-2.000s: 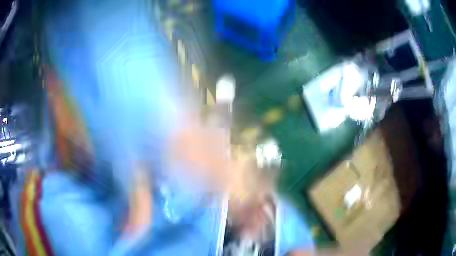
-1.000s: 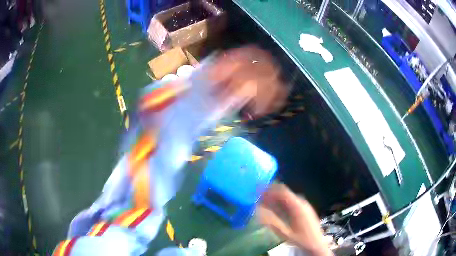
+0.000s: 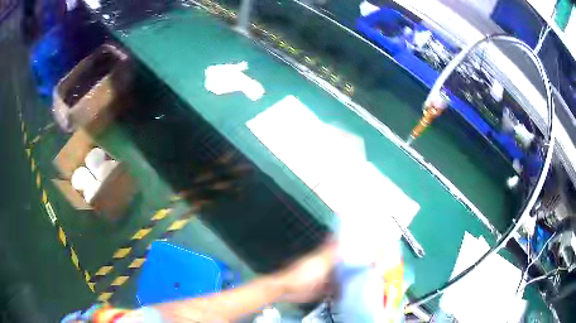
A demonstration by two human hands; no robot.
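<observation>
My left hand [image 3: 309, 276], bare and blurred, reaches in from the lower left with its forearm bare. Its fingers are at a light-blue sleeve or cloth [image 3: 365, 277] with an orange-yellow stripe; whether they grip it cannot be told. The upper end of this cloth blurs into the white sheets behind, and no right hand can be made out. White paper sheets [image 3: 303, 142] lie on the green bench [image 3: 170, 41]. A long dark-grey hand tool [image 3: 408, 238] lies at the sheets' near right edge.
A blue stool [image 3: 177, 277] stands on the floor at the lower left. An open carton [image 3: 117, 189] holds white canisters [image 3: 95, 161]; another brown carton [image 3: 95, 94] stands behind it. A hose [image 3: 548, 120] arcs over the bench's right side. More white paper [image 3: 483, 284] lies lower right.
The view has swung right towards the bench; stool and cartons now sit further left. The left arm now crosses low in the picture, at the striped cloth. The other bare hand has gone from sight.
</observation>
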